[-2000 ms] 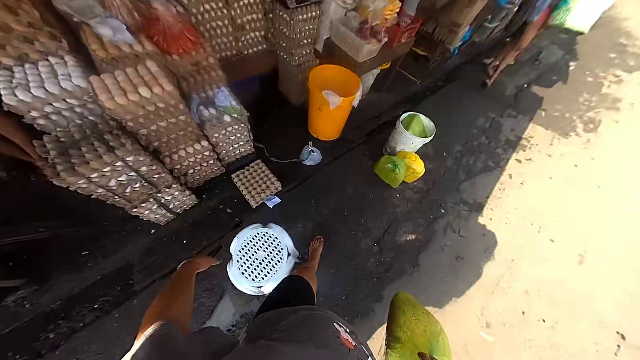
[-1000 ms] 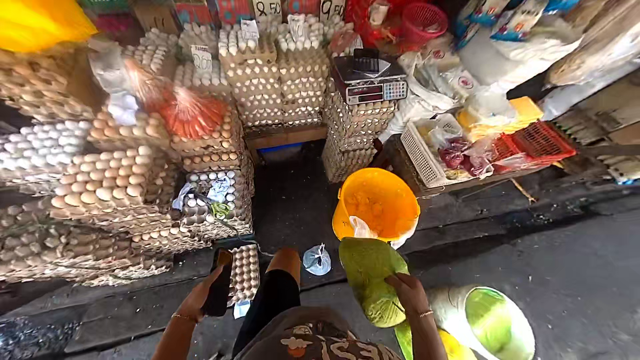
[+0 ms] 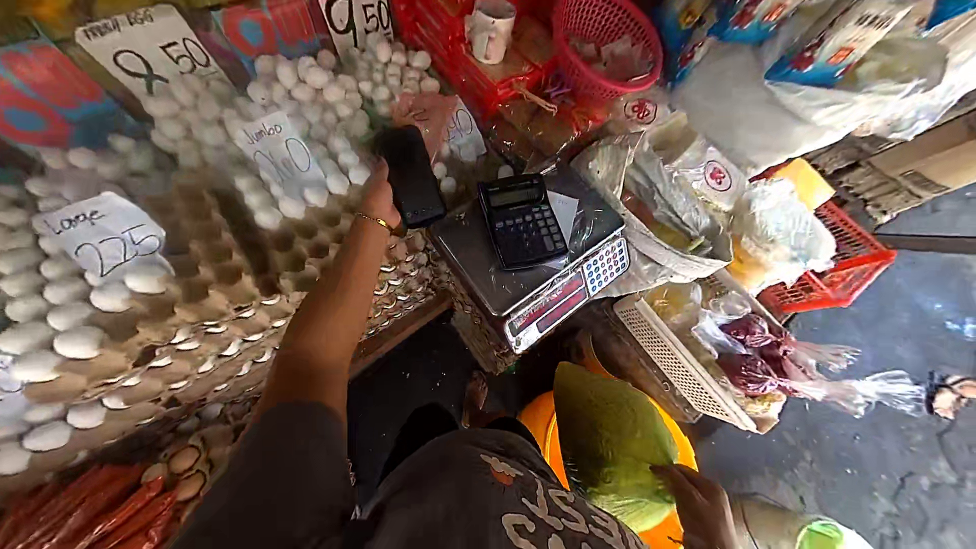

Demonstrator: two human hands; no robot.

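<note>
My left hand (image 3: 381, 194) reaches forward over the egg trays and grips a black smartphone (image 3: 412, 177), its dark face up. Just right of the phone, a black calculator (image 3: 522, 221) rests on the metal plate of a digital weighing scale (image 3: 496, 282). My right hand (image 3: 695, 499), low on the right, holds the edge of a large green object (image 3: 614, 442), perhaps a folded leaf or fan; its exact kind is unclear. It hangs over an orange bucket (image 3: 682, 450).
Stacked cardboard trays of white eggs (image 3: 76, 343) with handwritten price cards fill the left. A pink basket (image 3: 610, 46) is at the back. A cream crate (image 3: 686, 366) of bagged goods and a red crate (image 3: 831, 267) stand right. Red bags (image 3: 91, 507) lie lower left.
The view has moved in close to the egg trays and scale. My left hand with the phone has moved forward beside the scale. The green object remains in my right hand.
</note>
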